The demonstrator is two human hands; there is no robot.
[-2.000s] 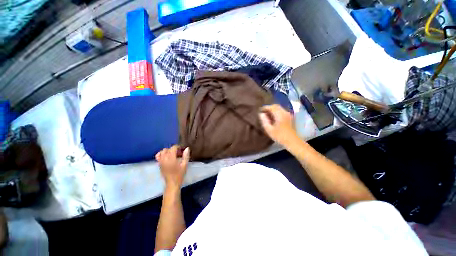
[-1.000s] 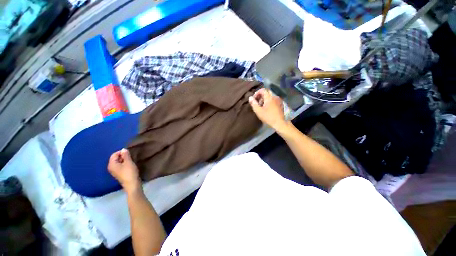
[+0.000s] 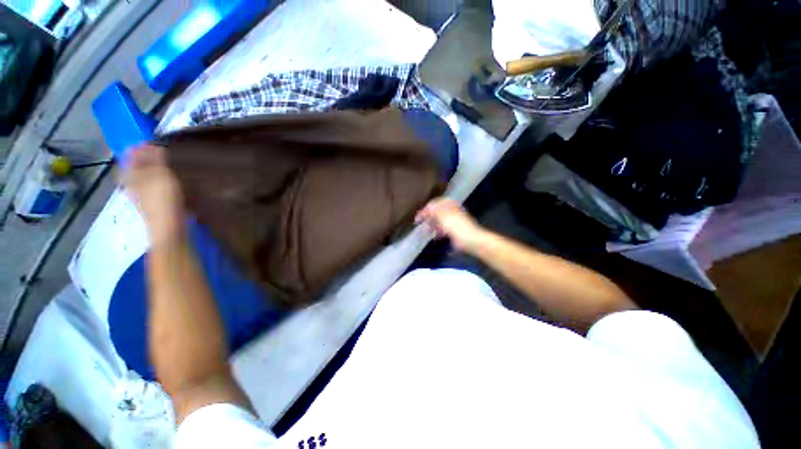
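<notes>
A plain brown cloth section [image 3: 342,206] lies over the right part of the navy padded board [image 3: 132,311], its left part lifted. My left hand [image 3: 151,171], blurred, grips the raised upper left corner of the brown cloth, above the board. My right hand [image 3: 442,217] is at the cloth's lower right edge, its fingers pinched on that edge. A black, white and grey checked cloth [image 3: 272,92] with a dark navy part [image 3: 373,90] lies behind the brown cloth.
The steam iron [image 3: 549,92] is parked at upper right by a grey metal plate [image 3: 465,66] and a white cloth [image 3: 536,26]. A garment pile [image 3: 676,123] lies at far right. Blue bars [image 3: 198,39] and a small white box [image 3: 41,195] are behind the board.
My left hand has moved up and left, lifting the brown cloth's left side. My right hand has moved from the cloth's upper right corner down to its lower right edge. The view has shifted.
</notes>
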